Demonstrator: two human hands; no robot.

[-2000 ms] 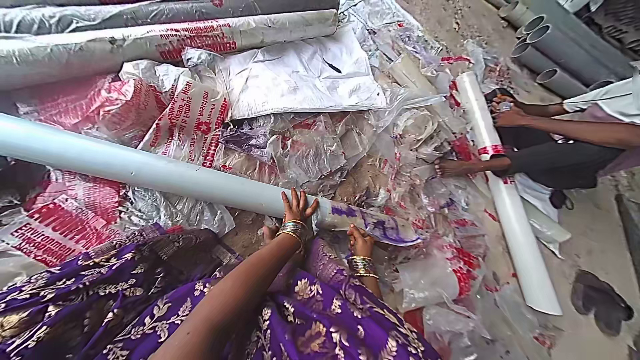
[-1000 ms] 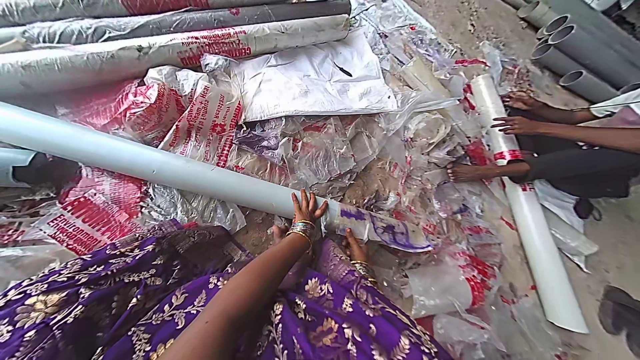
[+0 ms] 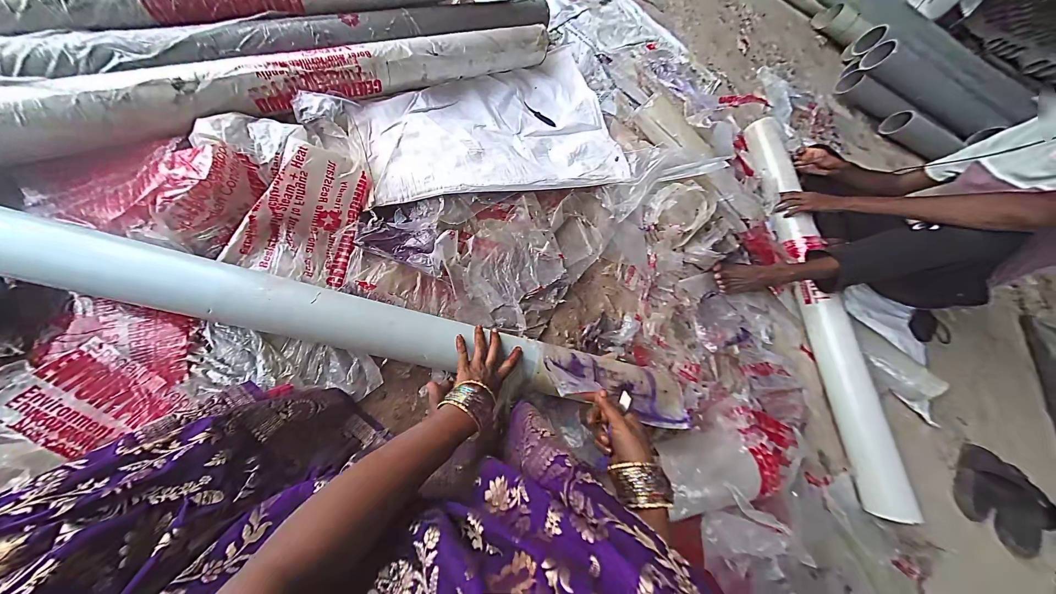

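Observation:
A long pale blue-grey plastic pipe slants from the left edge to the middle. Its right end has a clear plastic film wrap with purple marks. My left hand lies on the pipe just left of that wrap, fingers spread. Below the wrapped end, my right hand has its fingers closed around a small tool, of which a pale piece shows; the rest is hidden. Both wrists wear bangles.
Torn plastic wrapping covers the ground. Wrapped pipes lie at upper left beside a white sack. At right, another person's hands rest on a white pipe. Grey pipes are stacked behind; dark sandals lie lower right.
The other person's hands, close to their knee two seconds ago, are now on the white pipe. My left hand stays on my pipe.

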